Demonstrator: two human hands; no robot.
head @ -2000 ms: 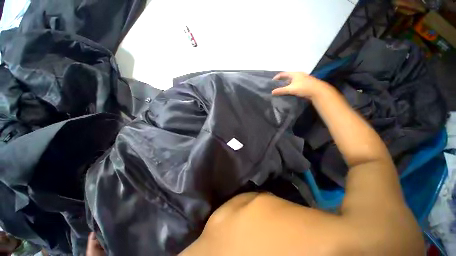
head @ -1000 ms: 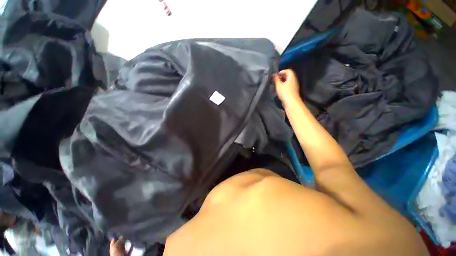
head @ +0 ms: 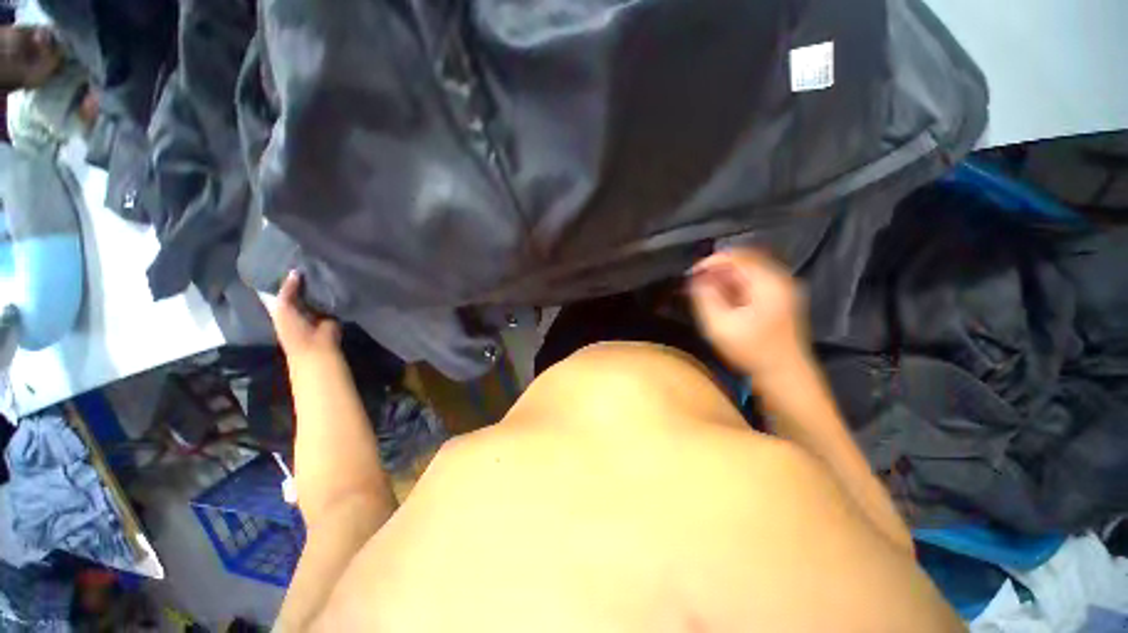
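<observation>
A dark grey jacket (head: 619, 136) lies with its shiny lining up across the table's near edge. A small white label (head: 811, 67) shows on the lining at the upper right. My left hand (head: 303, 319) pinches the garment's near left edge. My right hand (head: 742, 303) is at the near edge right of centre, slightly blurred, fingers curled at the hem. Small silver buttons (head: 491, 355) show on a flap hanging between my hands.
The white table (head: 1051, 62) shows at the upper right and left. A blue tub (head: 990, 544) piled with dark garments (head: 990, 346) is on the right. A blue crate (head: 254, 519) is on the floor, lower left. A light blue padded item (head: 43, 247) and another person's hand (head: 27, 56) are at far left.
The view has swung left and down. My right hand has moved from the garment's far right corner along its edge towards me. My left hand now shows fully at the left edge.
</observation>
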